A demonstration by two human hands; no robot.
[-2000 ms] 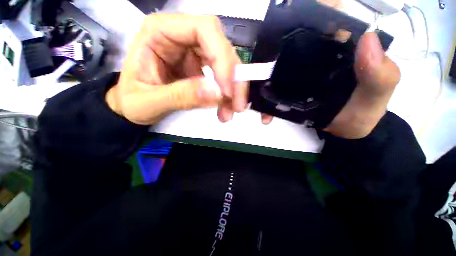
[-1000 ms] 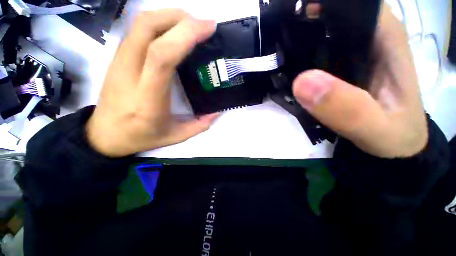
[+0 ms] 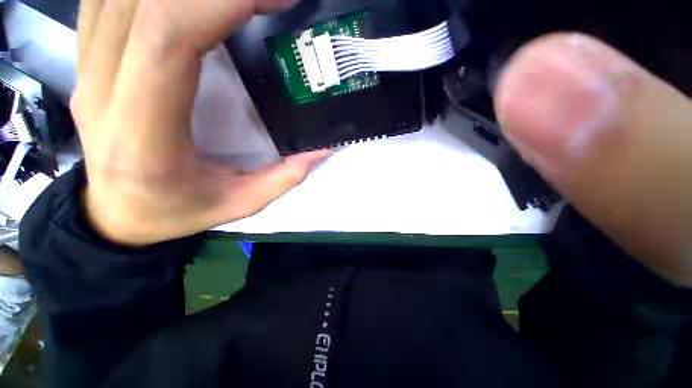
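Observation:
My left hand (image 3: 163,129) holds the black back cover (image 3: 341,125) by its left side, with the thumb on the toothed lower edge. The green circuit board (image 3: 292,87) in the cover faces up. A white connector plug (image 3: 319,62) sits in the board's socket. The white ribbon cable (image 3: 402,53) runs right from it to the dark module half (image 3: 489,140). My right hand (image 3: 592,114) is at the module half, very close to the camera, with the large thumb in front. Its fingers are hidden, and the module's top is cut off by the upper edge.
The white bench top (image 3: 379,189) has a green front edge (image 3: 379,239). At the far left lie black module parts (image 3: 38,114) with white cable tails (image 3: 15,167). The green floor (image 3: 216,276) shows below the bench.
Earlier my left fingers held the loose cable end; then the plug showed at the cover's board. Now cover and module are nearer the camera and higher in view, still joined by the cable.

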